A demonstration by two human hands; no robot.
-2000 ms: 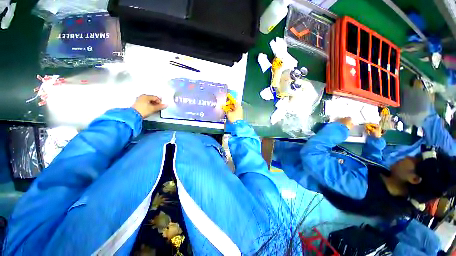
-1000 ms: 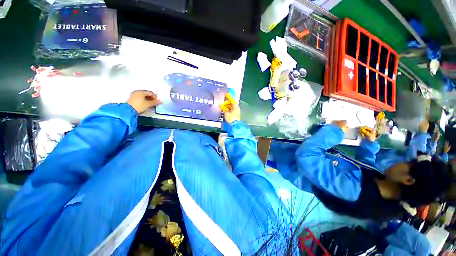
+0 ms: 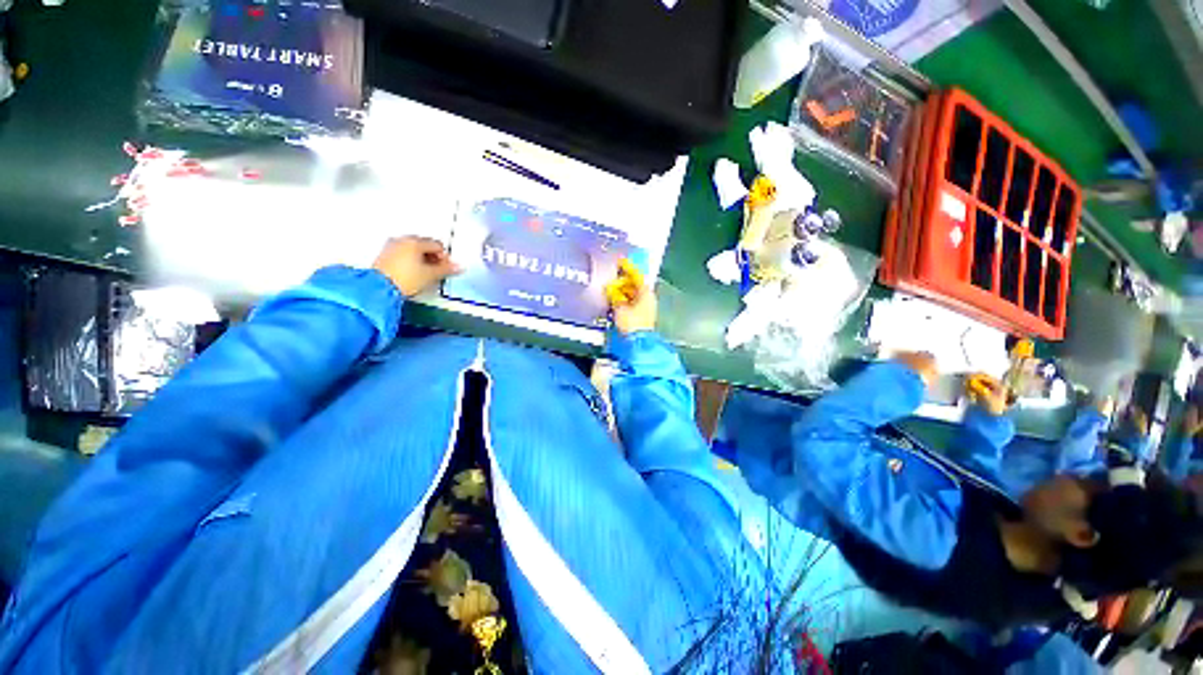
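A tablet with purple-blue "SMART TABLET" film (image 3: pixel 538 264) on its face lies flat on the white work mat (image 3: pixel 442 152). My left hand (image 3: pixel 414 264) is at its left edge, fingertips together near the lower left corner; whether they pinch the film edge is too blurred to tell. My right hand (image 3: pixel 629 298), with yellow finger cots, is at the tablet's right edge with its fingertips on it. A thin dark stick pair (image 3: pixel 520 168) lies above the tablet.
Black trays (image 3: pixel 594 79) stand behind the mat. A film stack in bag (image 3: pixel 264 59) and red-white scraps (image 3: pixel 156 174) are at left. Crumpled clear plastic (image 3: pixel 798 310), an orange-red parts bin (image 3: pixel 983 211) and a neighbouring worker's blue sleeve (image 3: pixel 877 455) are at right.
The camera view has shifted, so the bench appears moved to the right. Both hands keep their places at the tablet's two sides.
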